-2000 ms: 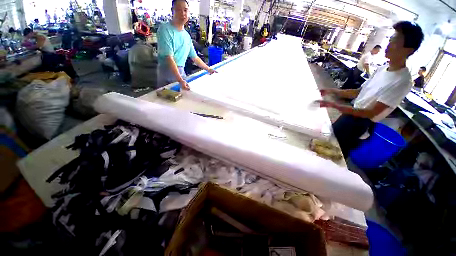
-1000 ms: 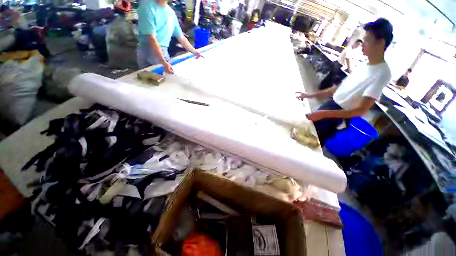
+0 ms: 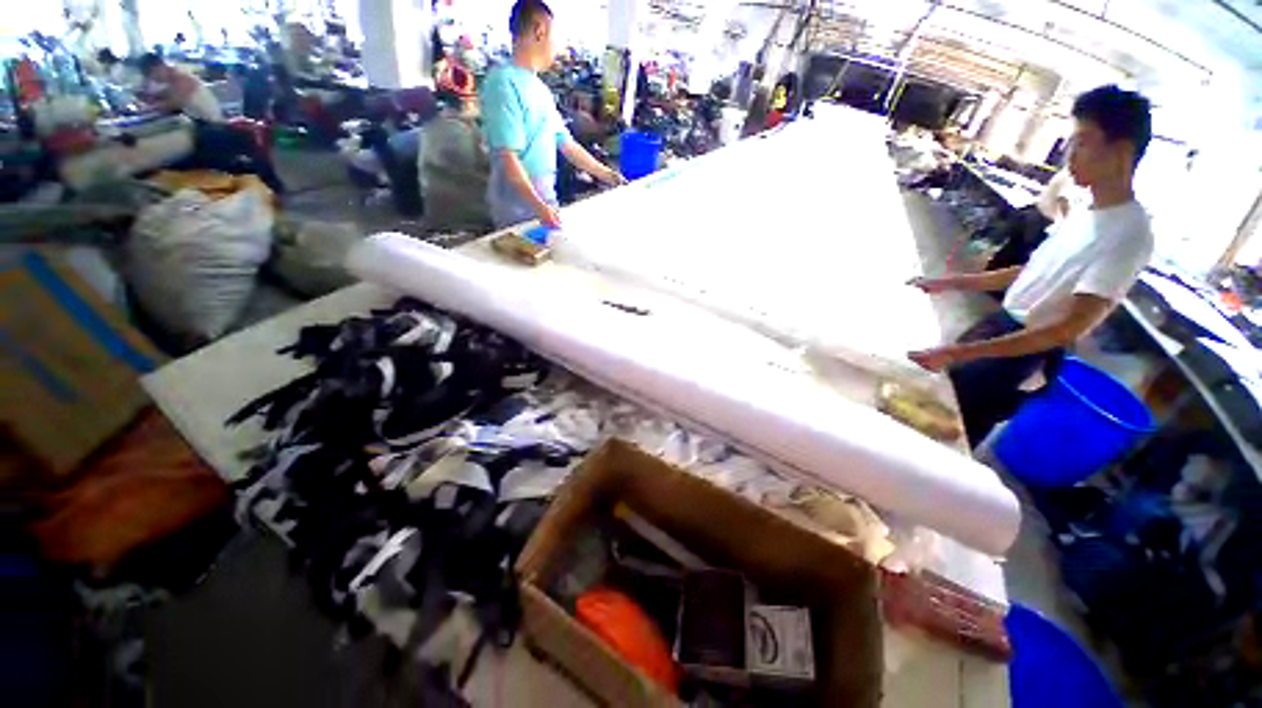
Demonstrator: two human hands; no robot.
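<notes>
Neither of my hands is in the picture. An open cardboard box (image 3: 734,515) lies nearest in front of me on the long table (image 3: 208,404). Inside it are an orange item (image 3: 626,639), a dark box (image 3: 713,620) and a small white printed box (image 3: 781,643). A heap of black and white fabric scraps (image 3: 415,415) spreads left of the box and hangs over the table edge. A thick white fabric roll (image 3: 692,380) lies across the table behind them.
White spread fabric (image 3: 775,228) runs down the table. A person in teal (image 3: 523,132) stands at its left side, one in white (image 3: 1086,249) at its right. Blue tubs (image 3: 1074,425) stand at right. A white sack (image 3: 204,260) and large carton (image 3: 69,353) are at left.
The view has swung, so the table sits further right and more of the box's inside and the left carton show. The person in teal has turned their head towards the right.
</notes>
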